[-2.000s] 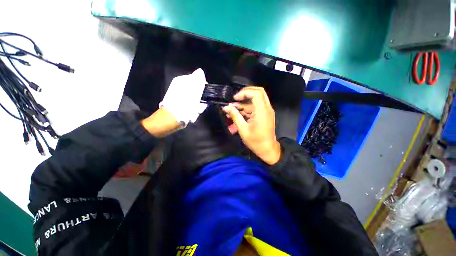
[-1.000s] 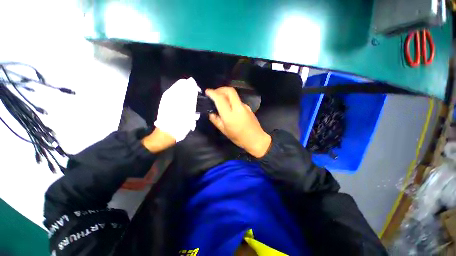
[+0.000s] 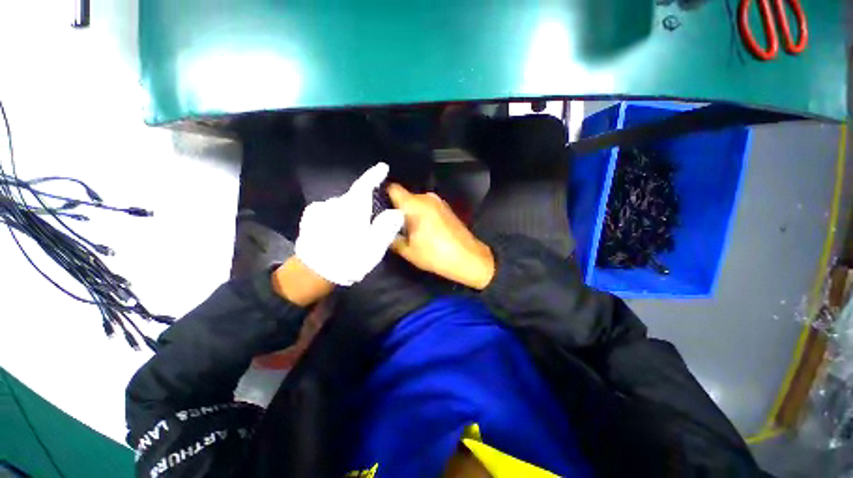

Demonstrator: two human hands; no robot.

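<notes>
My left hand (image 3: 344, 233), in a white glove, and my bare right hand (image 3: 436, 235) meet over my lap. Between them they hold a small black cable coil (image 3: 381, 200), mostly hidden by the fingers. The glove's thumb and a finger spread around the coil, and my right fingers press on its right side. Loose black cables (image 3: 70, 247) with plug ends lie in a bunch on the white surface at the left.
The green bench (image 3: 393, 56) spans the top. Red-handled scissors (image 3: 773, 26) lie at its right. An open blue bin (image 3: 728, 210) holding a pile of black pieces stands below the bench at right. Clear plastic (image 3: 837, 359) lies at the right edge.
The hands have closed round the coil, which showed plainly between them at first and is now mostly covered. The view has shifted, so bench and scissors sit higher in the picture.
</notes>
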